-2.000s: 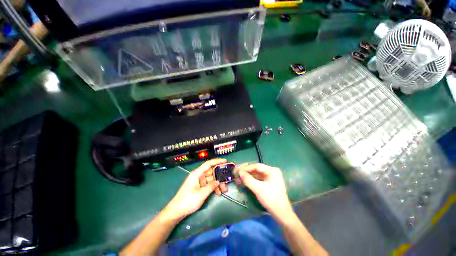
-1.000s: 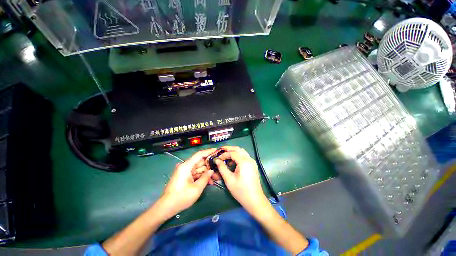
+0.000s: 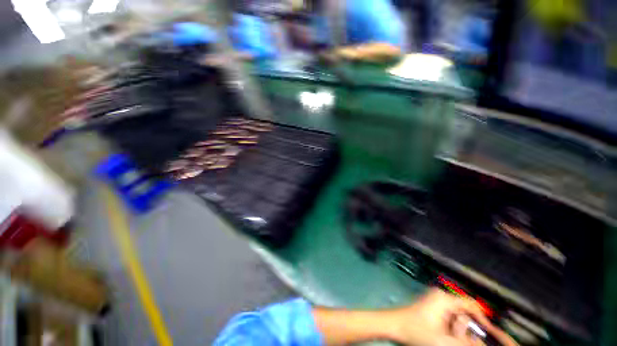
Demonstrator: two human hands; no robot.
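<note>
The picture is strongly blurred. My left hand (image 3: pixel 443 317) is at the lower right, in front of the black fixture box (image 3: pixel 487 233), with its fingers closed around a small dark, shiny piece that looks like a watch housing (image 3: pixel 476 330). The piece is partly hidden by the fingers and lies near the bottom edge. My right hand cannot be made out. Red digits glow on the box front just above my left hand. A copper-coloured part (image 3: pixel 531 241) shows on top of the box.
A black blister tray stack (image 3: pixel 270 179) stands left of the box, with copper-rimmed housings (image 3: pixel 220 149) along its far left part. A thick black cable (image 3: pixel 369 216) loops between stack and box. A blue stool (image 3: pixel 135 182) stands in the aisle. People in blue are across the bench.
The view has swung left, so the tray stack and aisle show and the fan and clear tray are gone. My left hand still holds the dark piece; my right hand has dropped from clear view.
</note>
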